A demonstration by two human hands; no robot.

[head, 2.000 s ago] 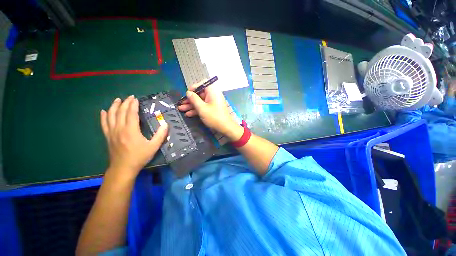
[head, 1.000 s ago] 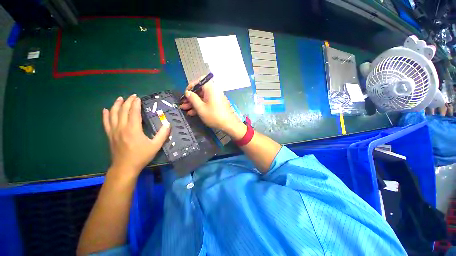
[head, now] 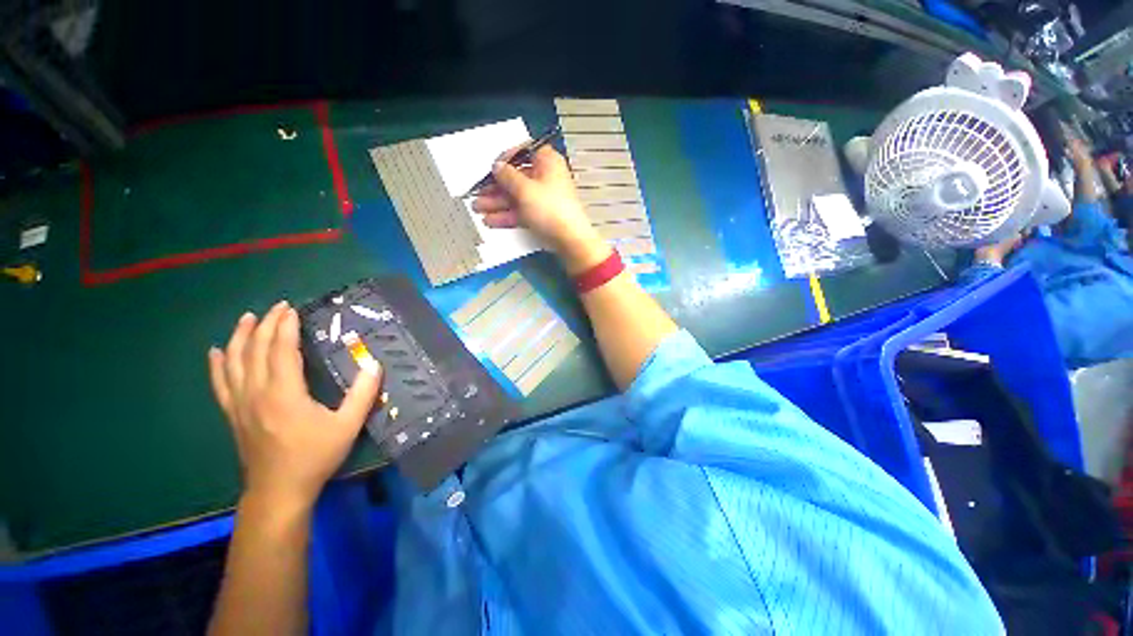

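The black plastic housing (head: 404, 373) lies on a dark pad (head: 478, 410) at the bench's front edge. My left hand (head: 286, 404) rests at its left side, thumb on its face near the orange spot, fingers spread. My right hand (head: 528, 199) holds a slim black pen-like tool (head: 534, 147), its tip over the two-tone sheet (head: 423, 211) near the border of beige and white. Whether the tip touches the sheet or carries a piece, I cannot tell. The short strip sheet (head: 516, 329) lies right of the housing. The long strip sheet (head: 605, 174) is behind my right wrist.
A red tape outline (head: 211, 254) is at the upper left. A bagged grey item (head: 801, 168) and a white fan (head: 957, 180) stand at the right. A blue tote (head: 876, 373) with black material is at lower right. Another person's blue sleeve (head: 1075, 267) shows at the far right.
My right hand has moved with the tool from the housing up to the two-tone sheet, uncovering the short strip sheet. The view has shifted; my left hand stays at the housing.
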